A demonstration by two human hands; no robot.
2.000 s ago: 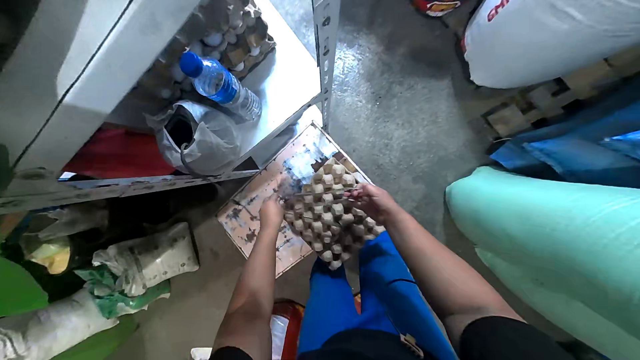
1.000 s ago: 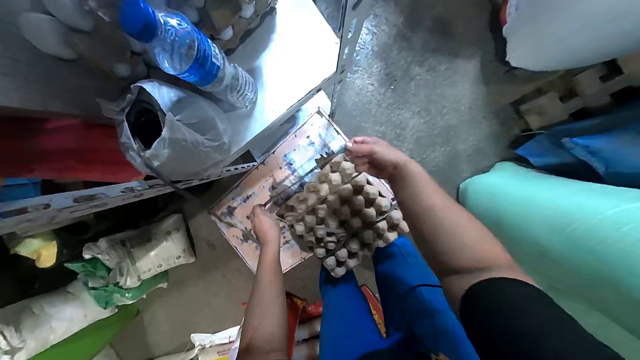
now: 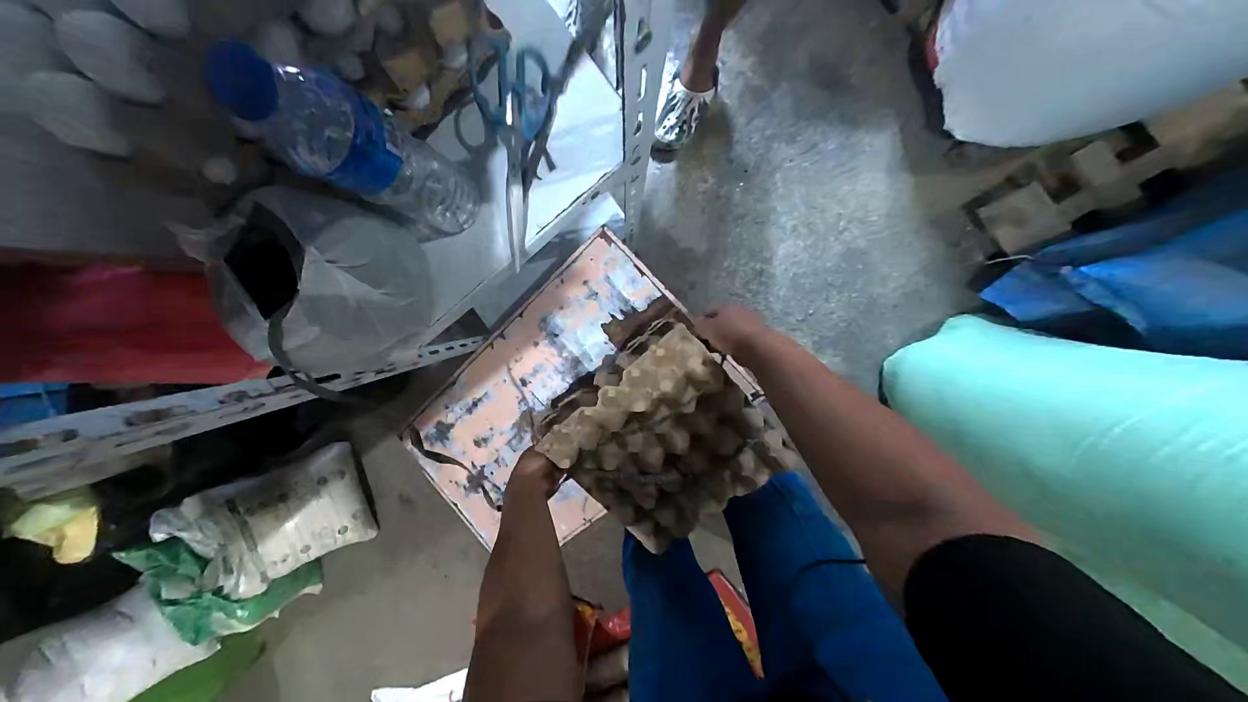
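Observation:
A stack of brown pulp egg trays [image 3: 663, 439] is tilted over a worn, pink-painted wooden board or tabletop [image 3: 575, 327]. My left hand [image 3: 536, 473] grips the stack's left corner. At its upper right edge, my right hand [image 3: 726, 331] has hold of the trays, its fingers partly hidden. A dark strap [image 3: 453, 463] lies on the board's left side.
A metal shelf at upper left holds a water bottle [image 3: 341, 136], scissors [image 3: 517, 127] and a plastic bag [image 3: 341, 263]. A green sack [image 3: 1063, 439] lies at right, filled sacks [image 3: 283, 517] at lower left. Another person's foot [image 3: 682, 117] stands beyond the shelf post.
The egg trays have tipped, and a torn-looking dark edge shows at their far side. Another person's foot and a pair of scissors have come into view at the top.

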